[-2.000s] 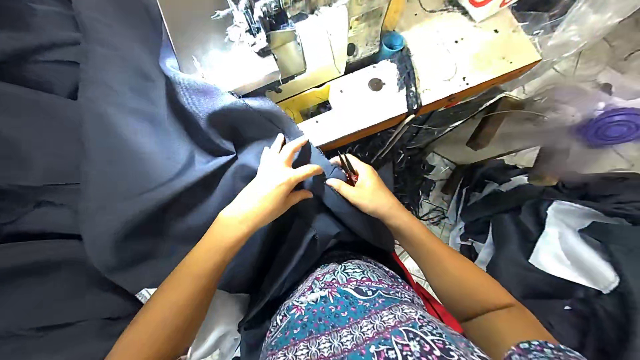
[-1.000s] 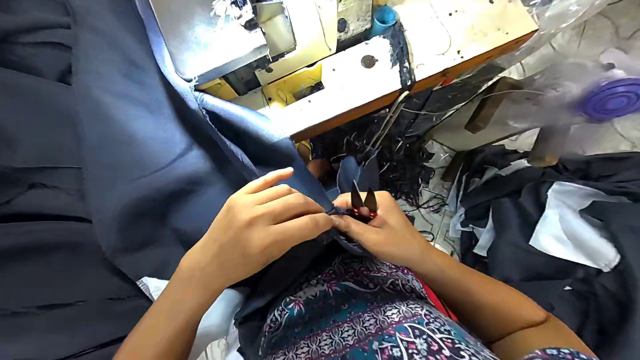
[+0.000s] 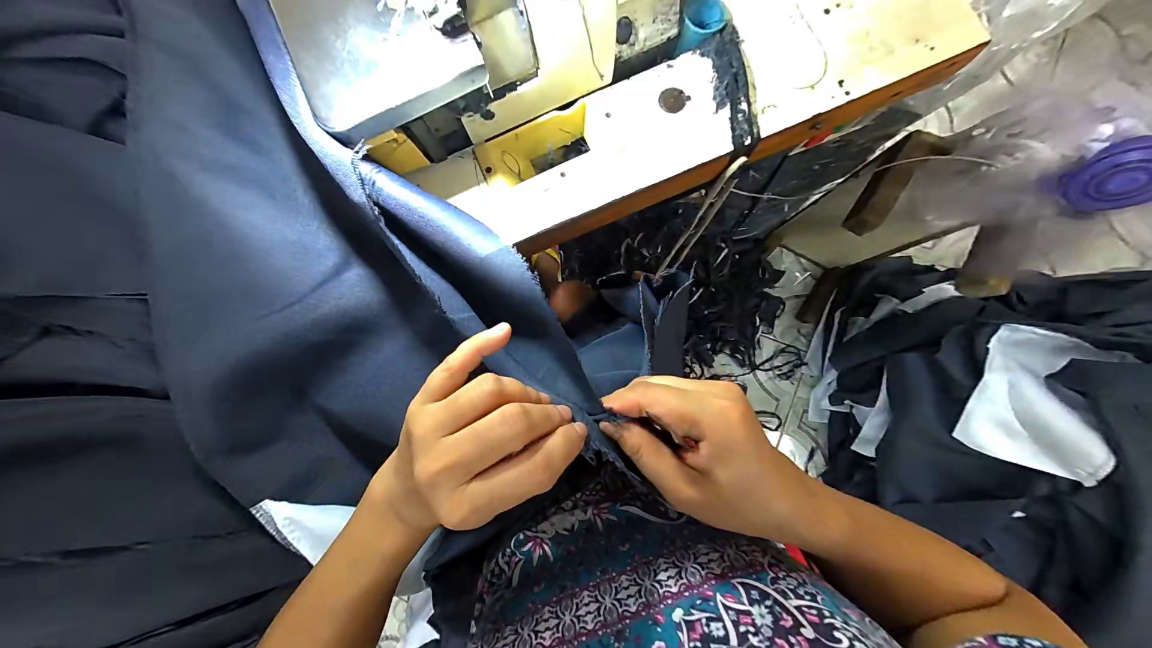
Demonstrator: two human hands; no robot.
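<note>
Dark navy fabric [image 3: 270, 270] with frayed, overlocked edges drapes from the left down to my lap. My left hand [image 3: 495, 441] grips its edge near the lap, fingers curled and thumb raised. Close beside it, my right hand [image 3: 693, 432] pinches the same edge between thumb and forefinger. A small dark pair of thread snips [image 3: 661, 430] lies in the right palm, mostly hidden by the fingers. Above the hands, part of an overlock sewing machine [image 3: 540, 54] shows on its table.
The sewing table's wooden edge [image 3: 630, 200] runs above my hands. Dark thread scraps [image 3: 729, 297] hang below it. At right lie a pile of dark and white cloth [image 3: 954, 432] and a purple round object [image 3: 1111, 175] in clear plastic. A teal cup [image 3: 700, 22] stands by the machine.
Two seconds ago my hands lay apart on the fabric; now they are together at its edge. The snips' blades, upright a second ago, are now mostly hidden in my right hand.
</note>
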